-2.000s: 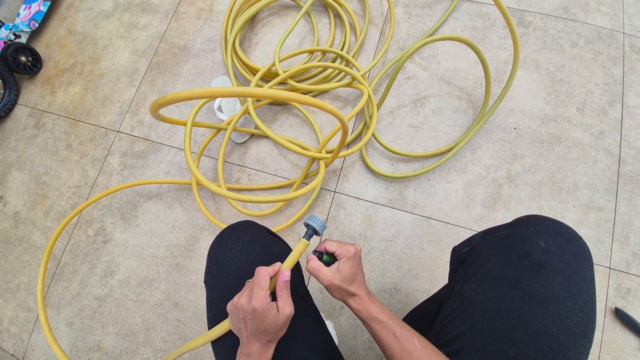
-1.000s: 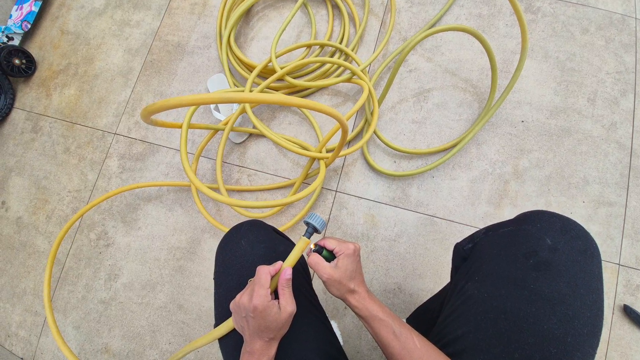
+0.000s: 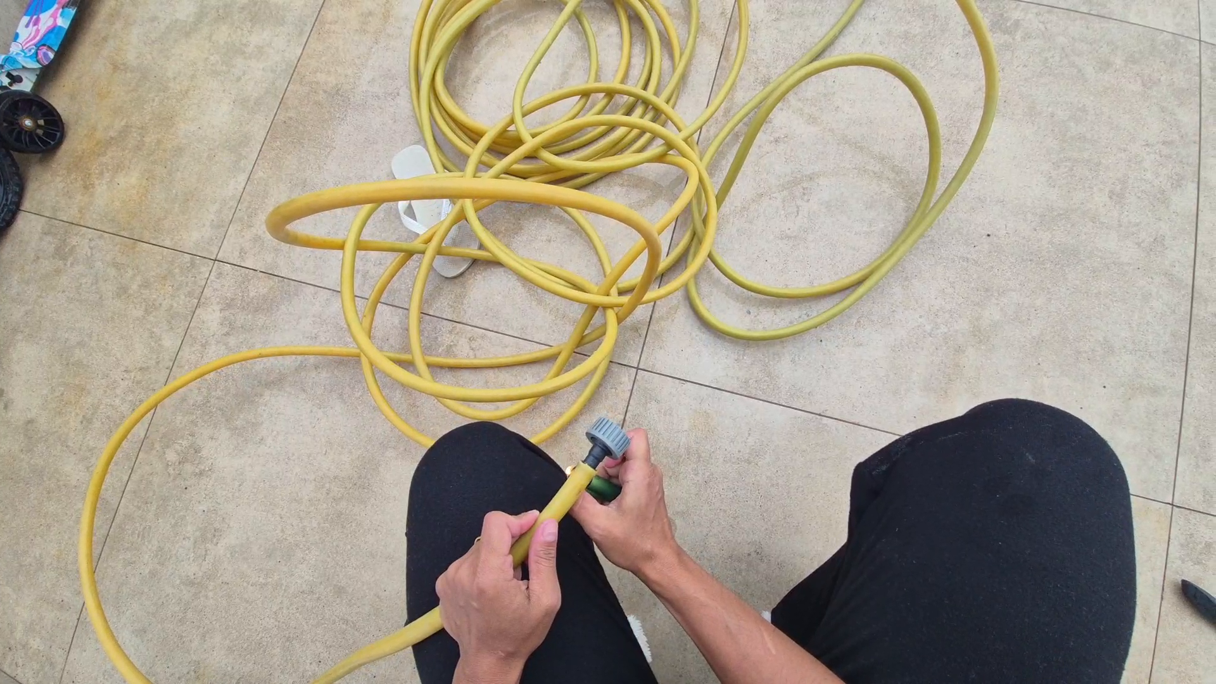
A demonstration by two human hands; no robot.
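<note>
My left hand (image 3: 502,591) grips a yellow garden hose (image 3: 567,497) a little below its end, over my left knee. A grey ribbed hose connector (image 3: 607,437) with a dark stem sits at the hose's end, tilted up and to the right. My right hand (image 3: 632,503) is closed around a small tool with a dark green handle (image 3: 603,488), right beside the hose end. The tool's tip is mostly hidden behind the hose and fingers, so its kind cannot be told.
Loose loops of the yellow hose (image 3: 483,388) lie across the tiled floor in front. Under them is a white flip-flop (image 3: 414,163). A patterned board with black wheels (image 3: 28,122) stands at the far left. A black object (image 3: 1199,600) lies at the right edge.
My right hand has shifted slightly up against the hose end, and the green handle now shows partly behind the hose. My left hand keeps its hold.
</note>
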